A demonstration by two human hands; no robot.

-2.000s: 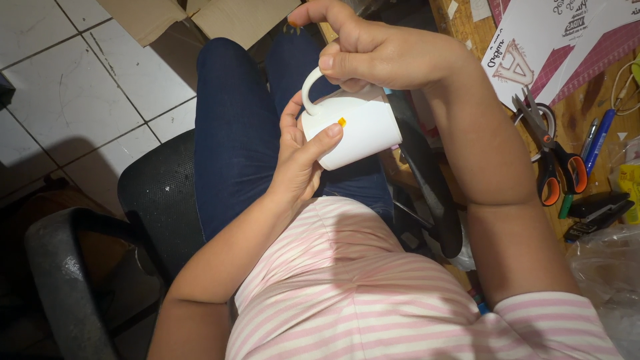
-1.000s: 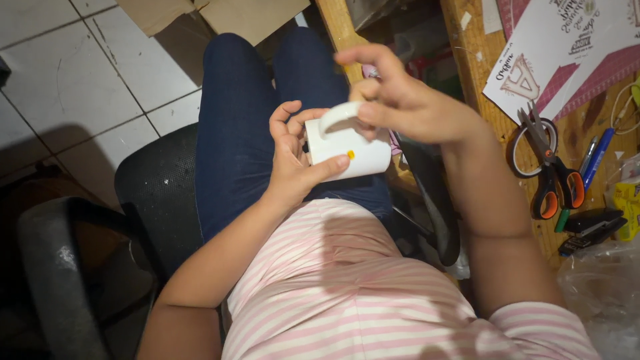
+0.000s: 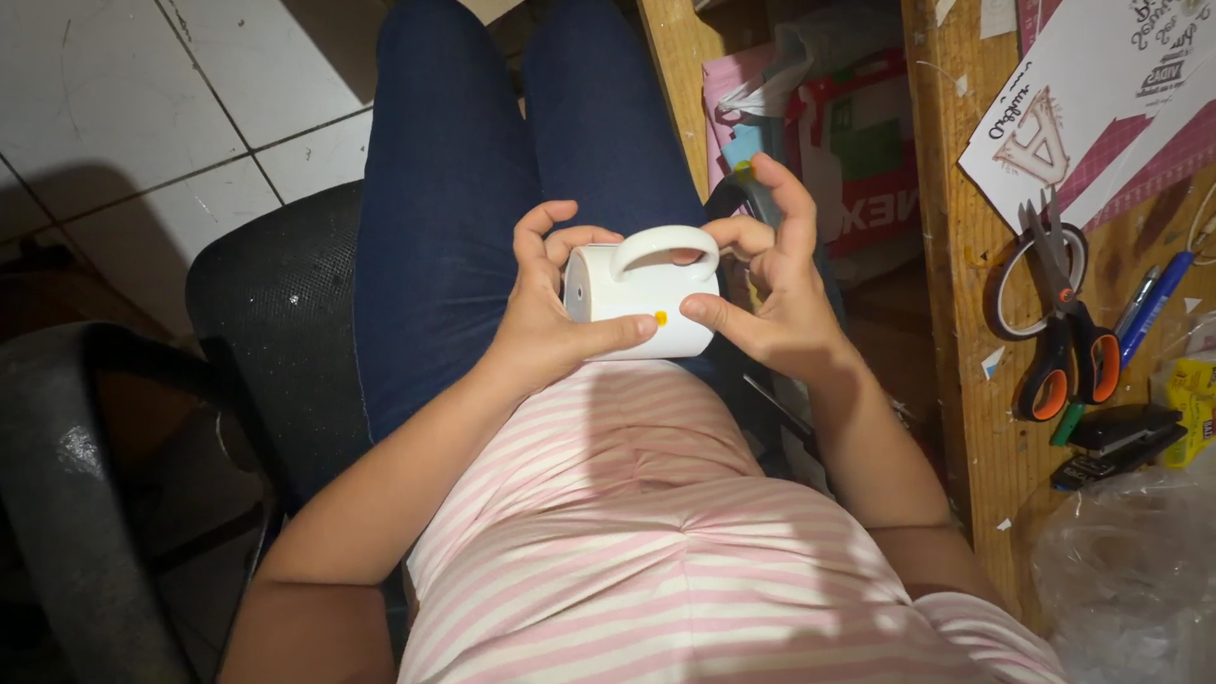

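Observation:
A white mug [image 3: 617, 309] lies on its side above my lap, its handle up and its base toward the left. A small yellow spot shows on its wall. My left hand [image 3: 560, 299] grips the base end, the thumb beside the yellow spot and the fingers behind. My right hand [image 3: 774, 285] holds the rim end, with its thumb on the wall and a fingertip at the handle; its index finger is raised and bears a bit of yellow at the tip. The inside of the mug is hidden.
To the right, a wooden table [image 3: 936, 285] bears orange-and-black scissors [image 3: 1069, 323] over a tape roll [image 3: 1007, 313], blue pens [image 3: 1154, 309], a black stapler [image 3: 1121, 442], printed paper [image 3: 1054, 123] and a clear plastic bag [image 3: 1130, 560]. A chair armrest [image 3: 57, 475] stands at left.
My right hand has come down from above the handle to the mug's rim end. The mug has gone from tilted to nearly level, still in my left hand.

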